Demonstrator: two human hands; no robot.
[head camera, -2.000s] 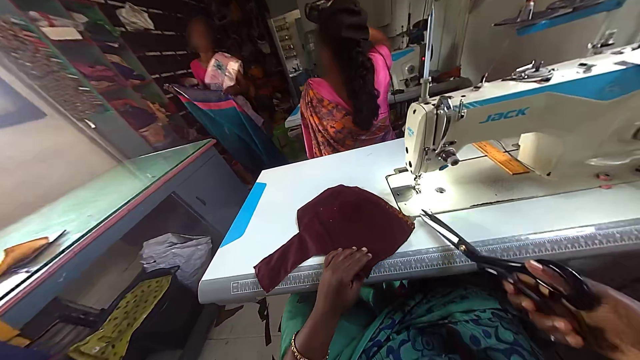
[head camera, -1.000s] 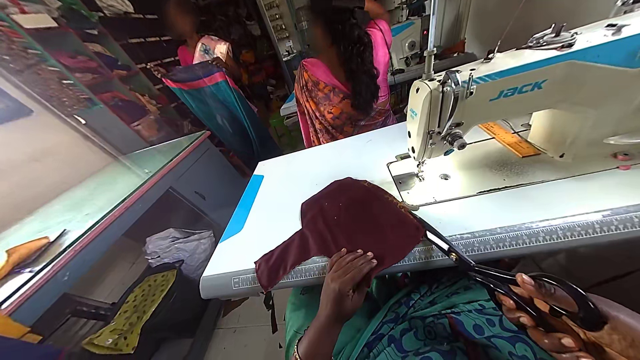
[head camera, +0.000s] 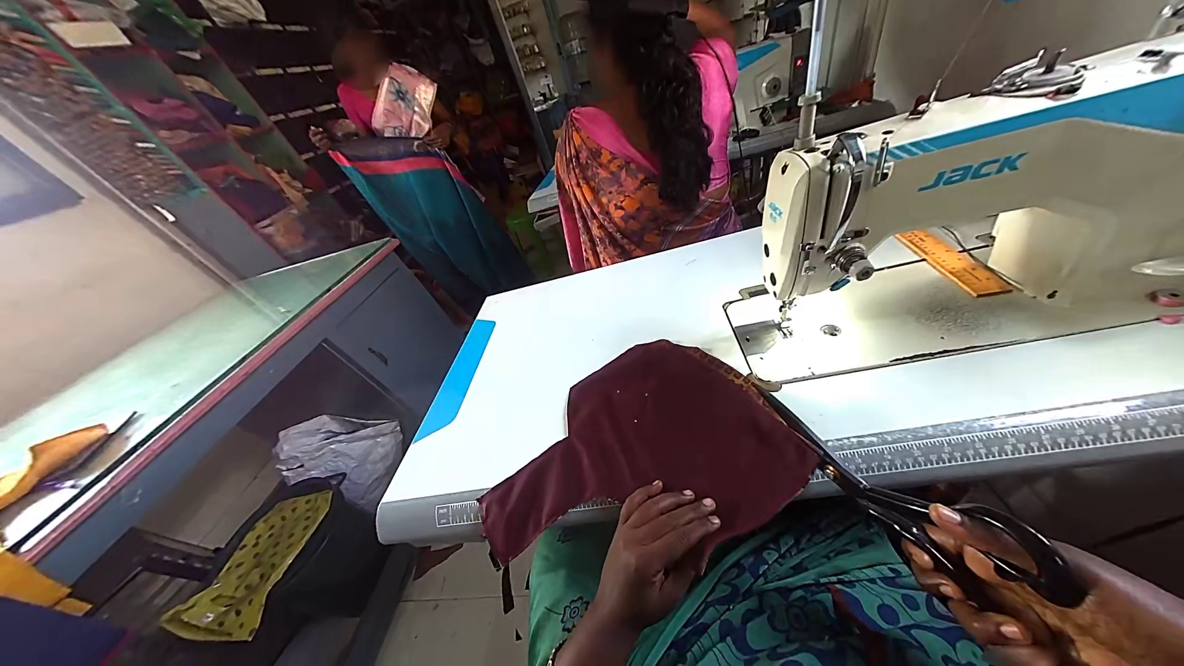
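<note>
A piece of maroon fabric lies over the front edge of the white sewing table, with a gold-patterned strip along its upper right edge. My left hand rests on the fabric's lower part, fingers spread and pressing it near the table edge. In my right hand are black-handled fabric scissors, their blades lying along the fabric's right edge; the tips are partly hidden there. Just beyond the fabric stands the Jack sewing machine, its lit needle area close to the scissor tips.
An orange ruler lies on the machine bed. To the left are a glass-topped counter, a grey plastic bag and a dark bag with yellow-green dotted cloth. Beyond the table, one person faces away and another stands by blue-green cloth.
The scissors have moved from just right of the fabric, blades apart, to its right edge, where the blades look closer together. My left hand stays on the fabric.
</note>
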